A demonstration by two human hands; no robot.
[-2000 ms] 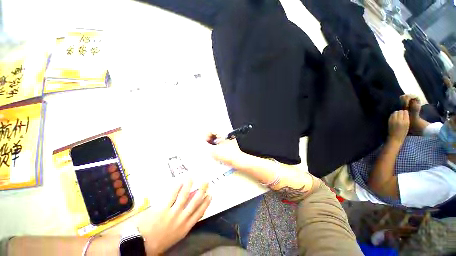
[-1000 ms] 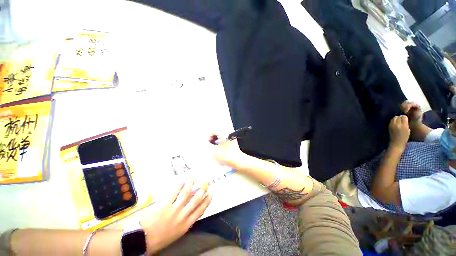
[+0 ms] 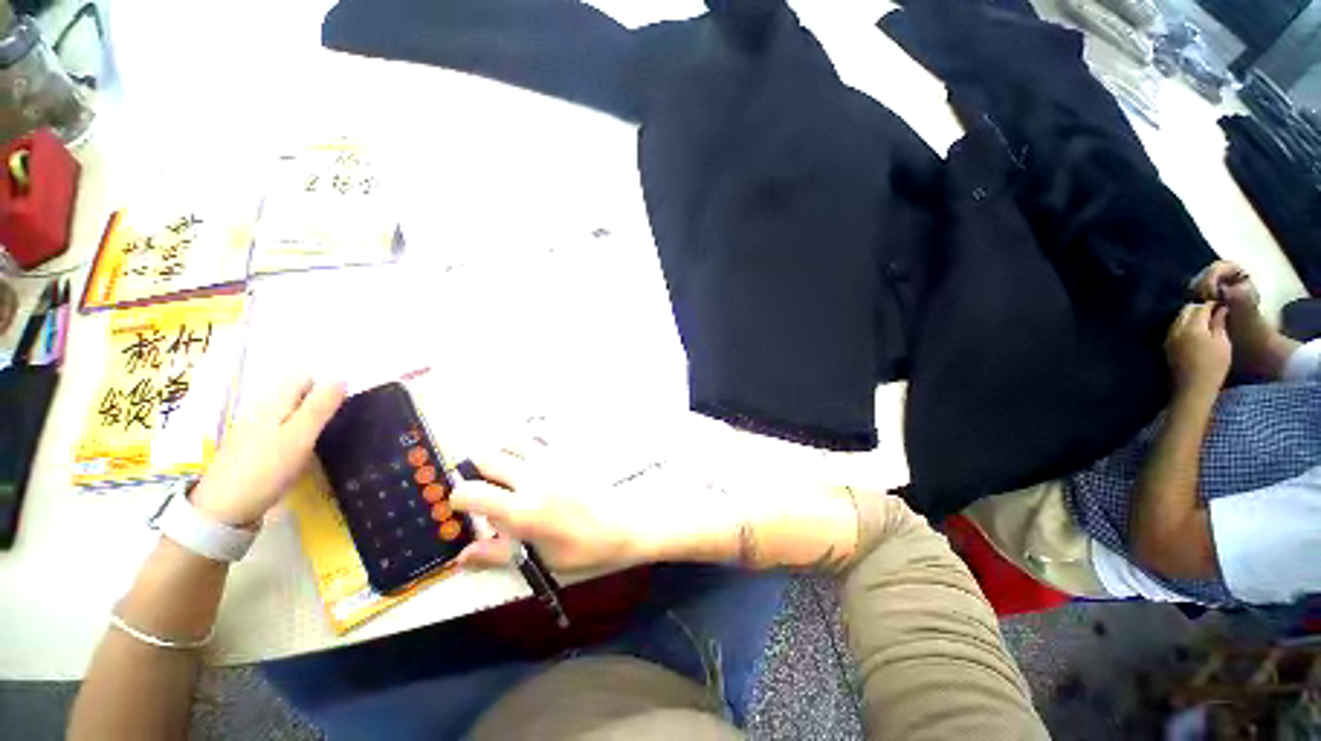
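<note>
The smartphone (image 3: 388, 489) shows a calculator with orange round keys and lies on a yellow book (image 3: 322, 557) at the table's front edge. My left hand (image 3: 271, 446) rests flat beside it, fingertips at the phone's upper left edge. My right hand (image 3: 551, 510) is at the phone's right side, fingers near the orange keys. It holds a black pen (image 3: 539, 582), which slants down past the table edge. White paper (image 3: 493, 326) lies beyond the phone, its print mostly washed out by glare.
Yellow and white books (image 3: 160, 384) with black handwriting lie on the left. A red box (image 3: 36, 200), glass jar (image 3: 41, 87), coloured pens (image 3: 55, 326) and dark case (image 3: 22, 434) are at the far left. A black coat (image 3: 782, 217) spreads ahead. A seated person's hands (image 3: 1205, 326) touch another black garment.
My right hand has moved left from the paper to the phone, the pen now pointing down. My left hand has moved from the paper to the phone's left side. The view has shifted left.
</note>
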